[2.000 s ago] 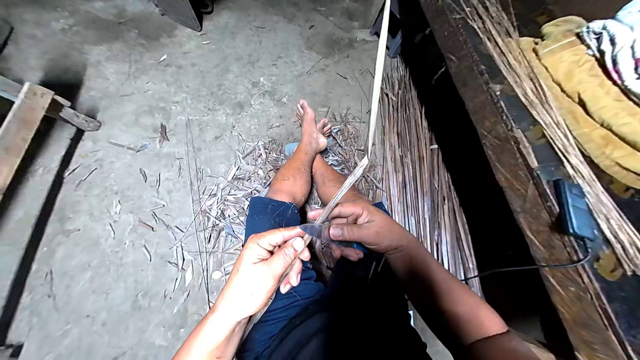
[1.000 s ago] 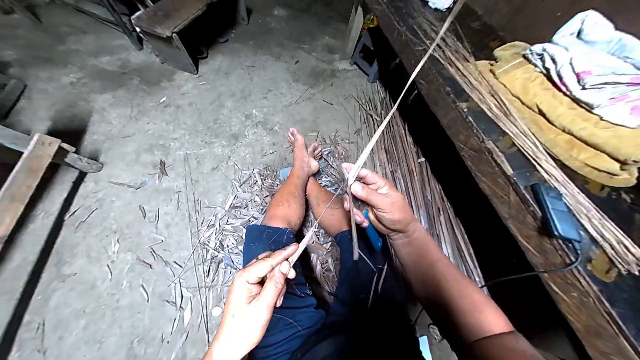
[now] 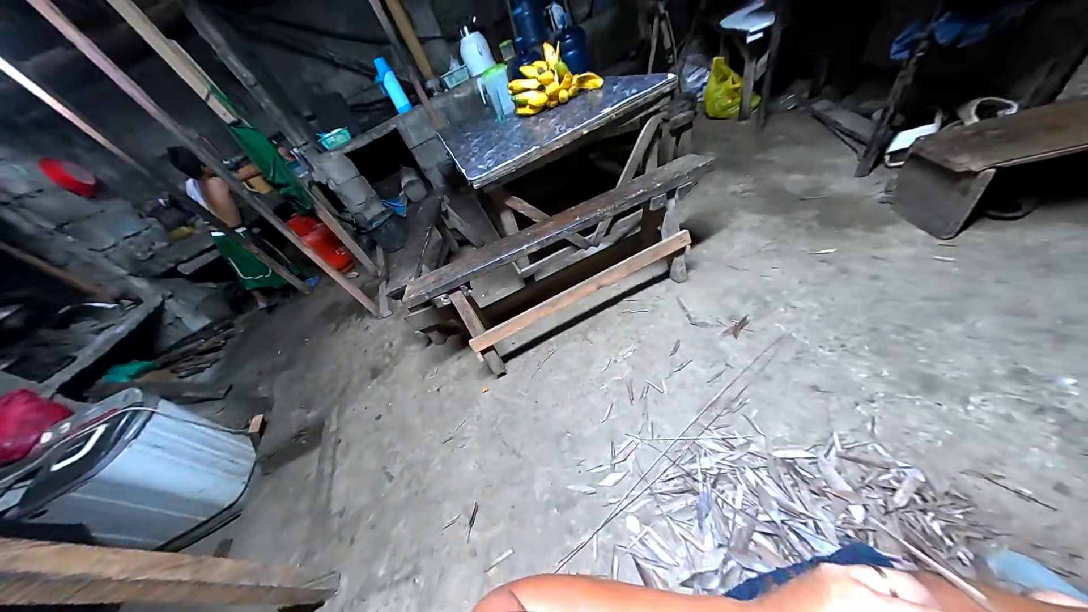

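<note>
My left forearm crosses the bottom edge of the head view, and my left hand (image 3: 858, 588) lies over the dark blue shorts (image 3: 807, 568), partly cut off by the frame. Its fingers are too hidden to show whether it holds anything. A thin pale strip (image 3: 922, 552) slants just to the right of this hand; what holds it cannot be seen. Bare skin, perhaps a leg, shows at the bottom right. My right hand is out of view. Beyond the shorts, a heap of dry plant shavings (image 3: 748, 501) covers the floor.
A wooden bench (image 3: 552, 229) stands before a table (image 3: 629, 98) bearing bananas (image 3: 552, 83) and a pitcher (image 3: 495, 92). A washing machine (image 3: 161, 476) is at left. Another person (image 3: 223, 204) stands at the back left. A low wooden bench (image 3: 1003, 140) is at right.
The view has swung far to the left. Earlier both hands held pale strips over the lap, moving apart between the two earlier frames; now the right hand has left the view.
</note>
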